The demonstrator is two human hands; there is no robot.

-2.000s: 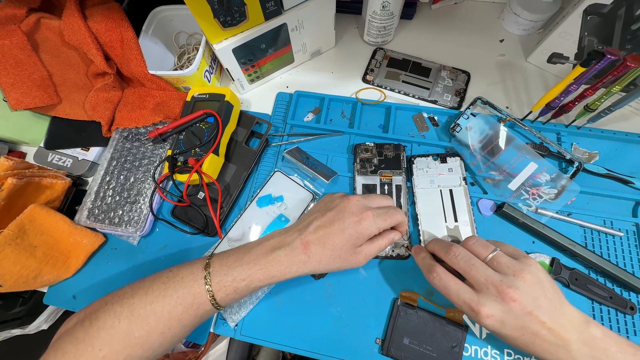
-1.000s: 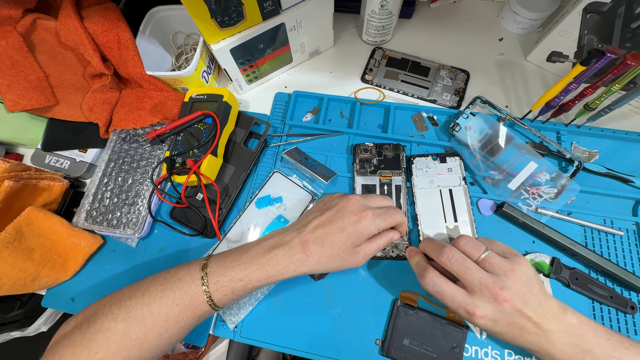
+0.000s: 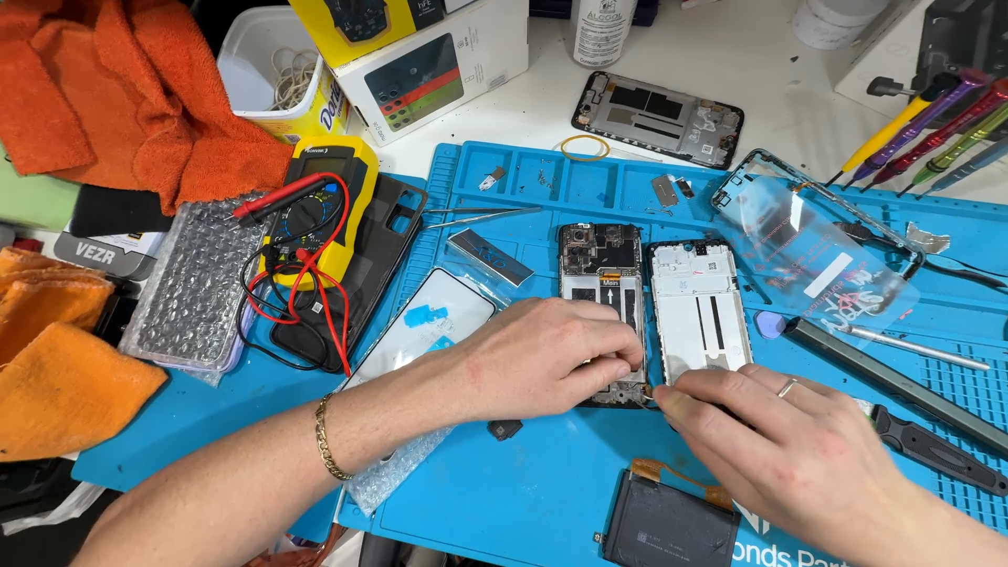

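An opened smartphone with its circuit board (image 3: 602,256) showing lies on the blue silicone repair mat (image 3: 488,504). My left hand (image 3: 563,354) rests over its lower half, thumb and curled fingers near its right edge; whether they pinch something is hidden. Just right of it lies a white-faced phone frame (image 3: 701,315). My right hand (image 3: 756,433) covers the frame's lower end, and its thumb and index fingertips meet at the opened phone's bottom right corner, by a small flex part. What they hold is too small to tell. A black phone battery (image 3: 669,524) with an orange flex lies below.
Left are a yellow multimeter (image 3: 323,213) with leads, a phone screen (image 3: 425,323) and a bubble-wrapped item (image 3: 197,283). Tweezers (image 3: 480,215) lie above. Right are a clear film (image 3: 819,252), a dark bar (image 3: 890,382), a black-handled knife (image 3: 937,449) and upright screwdrivers (image 3: 906,134). Another phone frame (image 3: 657,118) lies behind.
My right hand has shifted slightly left, its fingertips now at the opened phone's bottom corner. The left hand has stayed over the phone's lower half.
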